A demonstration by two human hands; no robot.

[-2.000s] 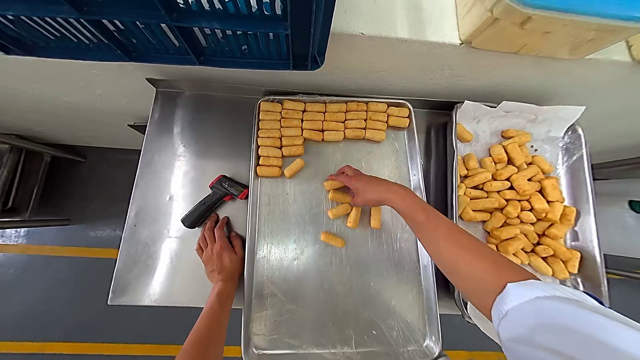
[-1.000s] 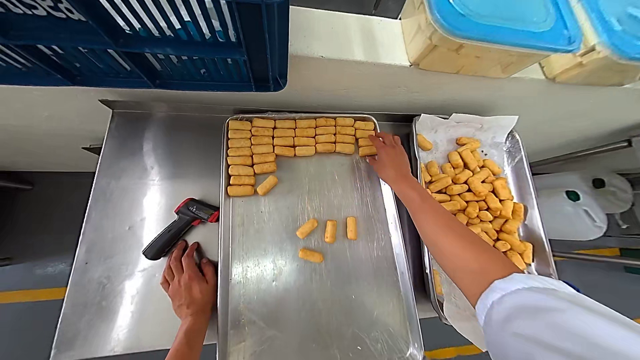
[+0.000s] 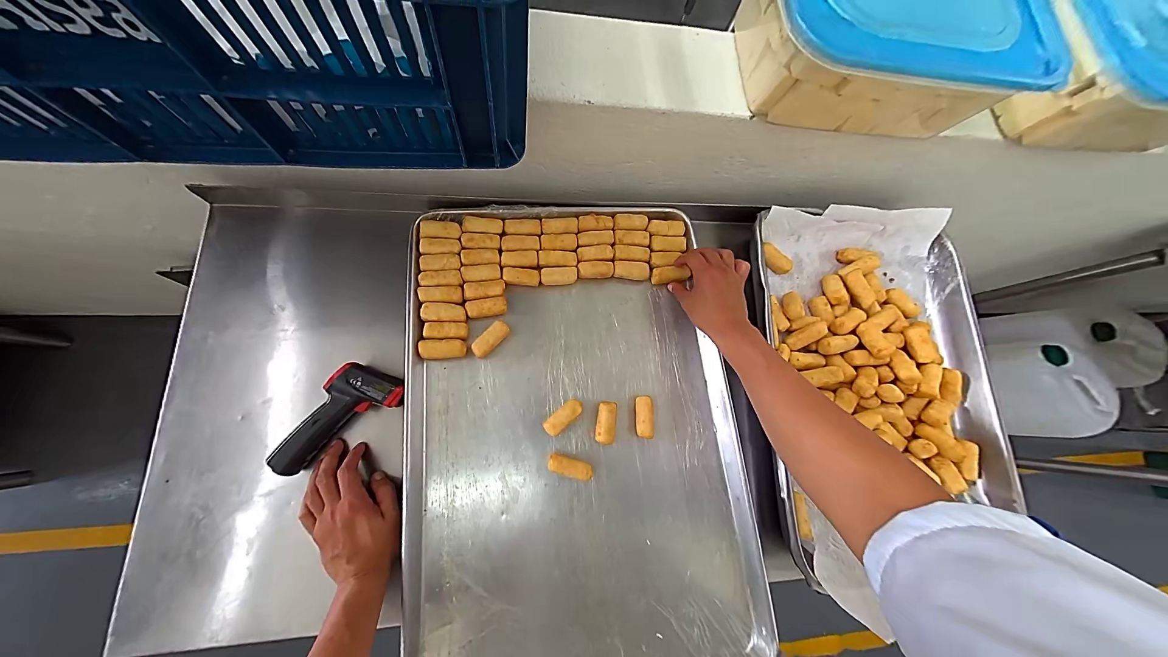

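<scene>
My right hand (image 3: 716, 290) has its fingertips on a breaded roll (image 3: 671, 275) at the right end of the neat rows in the metal sheet tray (image 3: 566, 584). Those rows fill the tray's far edge and run down its left side. One tilted roll (image 3: 491, 338) lies beside the left columns, and several loose rolls (image 3: 606, 422) are spread mid-tray. On the steel table, my left hand (image 3: 351, 516) rests palm down, fingers apart, between the tray and a black and red infrared thermometer gun (image 3: 333, 415). It touches the table near the gun's handle and holds nothing visible.
A paper-lined metal tray (image 3: 990, 401) at the right bears a heap of rolls (image 3: 876, 356). A blue plastic crate (image 3: 484, 82) and blue-lidded tubs (image 3: 912, 55) stand on the ledge behind. White jugs (image 3: 1049, 392) are at the far right, below the steel table (image 3: 228, 438).
My right hand has moved from the loose rolls mid-tray to the far right corner, where the last row is now longer by a few rolls. My left hand has stayed beside the thermometer gun.
</scene>
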